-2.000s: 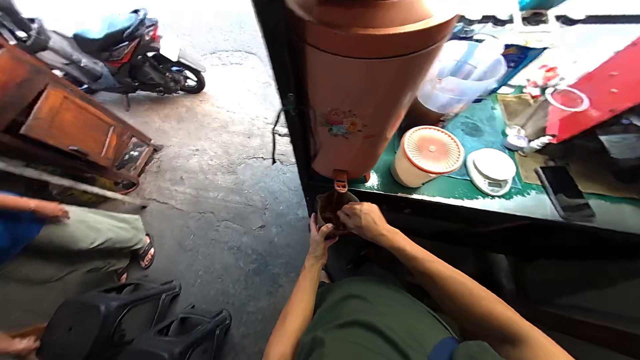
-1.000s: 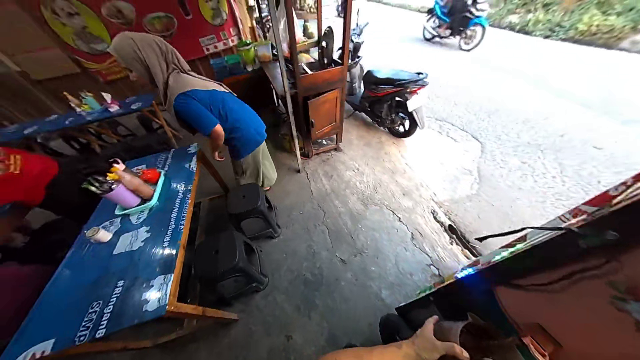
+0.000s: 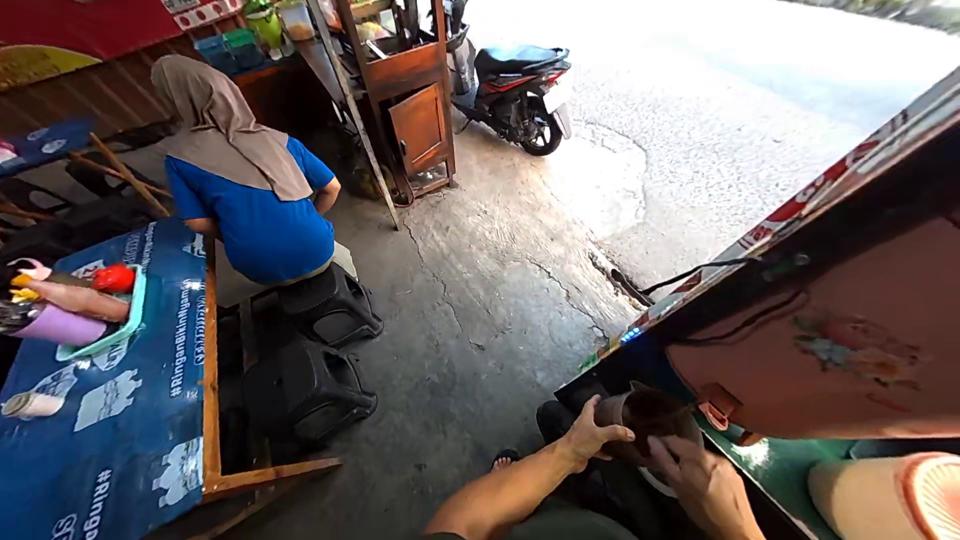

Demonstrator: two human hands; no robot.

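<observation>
Low at the right of the head view, my left hand (image 3: 589,439) grips the near left side of a brownish pitcher-like container (image 3: 613,411), its thumb on the outside. My right hand (image 3: 697,472) is at the container's right side, fingers bent toward its dark mouth; whether they grip it or something inside is unclear. Just right of the container is the spigot (image 3: 718,409) of a pink drink dispenser (image 3: 817,367) with a flower print. A pale tub with an orange lid (image 3: 934,495) stands in the lower right corner on the green counter (image 3: 795,465).
A person in a blue shirt (image 3: 247,217) sits on a black plastic stool (image 3: 330,300), with another stool (image 3: 307,394) nearer. At left, a blue-covered table (image 3: 142,382) bears a green tray (image 3: 101,345) and a cup (image 3: 34,405). Beyond are a wooden cart (image 3: 420,127) and a parked motorbike (image 3: 521,94).
The person in blue, bent over standing one second ago, is now seated on a stool. A motorbike seen on the road has left view. The view has swung widely across these frames.
</observation>
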